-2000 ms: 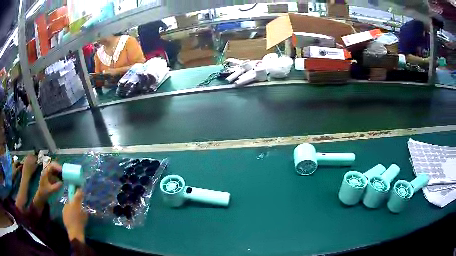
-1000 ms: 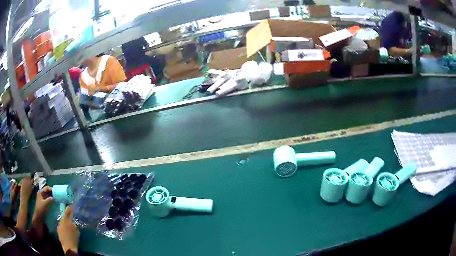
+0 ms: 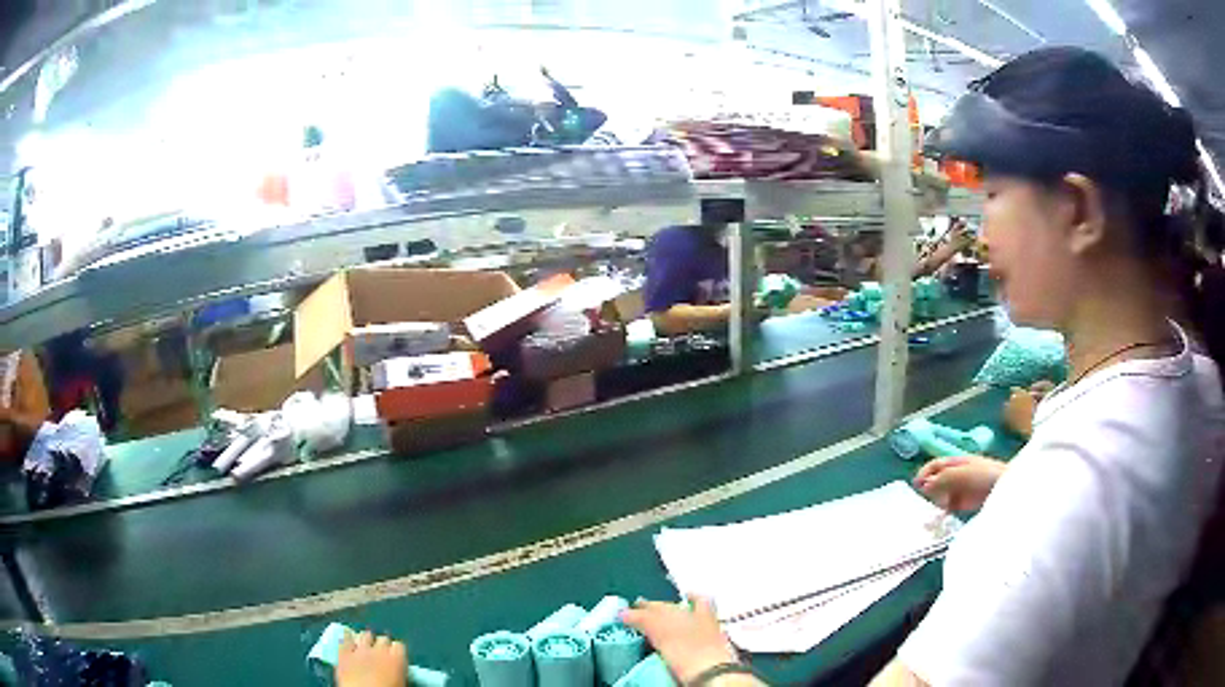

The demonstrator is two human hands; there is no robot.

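My right hand [image 3: 371,660] is at the bottom edge, partly cut off, with its fingers closed over a mint-green dryer [image 3: 327,647]. The round head shows left of my hand and the handle end shows right of it. My left hand is out of the picture. Several more mint dryers [image 3: 501,659] stand on their heads to the right, grilles up, cut off by the lower edge. A neighbour's hand [image 3: 683,639] with a wristband reaches over the rightmost ones; its exact contact cannot be told.
A person in a white top sits close at right. White sheets [image 3: 806,553] lie in front of them, with mint units [image 3: 940,439] beyond. Dark parts in film [image 3: 74,666] show at bottom left. The dark green conveyor [image 3: 403,523] crosses behind; cartons [image 3: 437,430] stand opposite.
The view has swung right, bringing the neighbour and more sheets into view. My right hand has appeared on the dryer that lay alone. The neighbour's hand has come to the dryer group.
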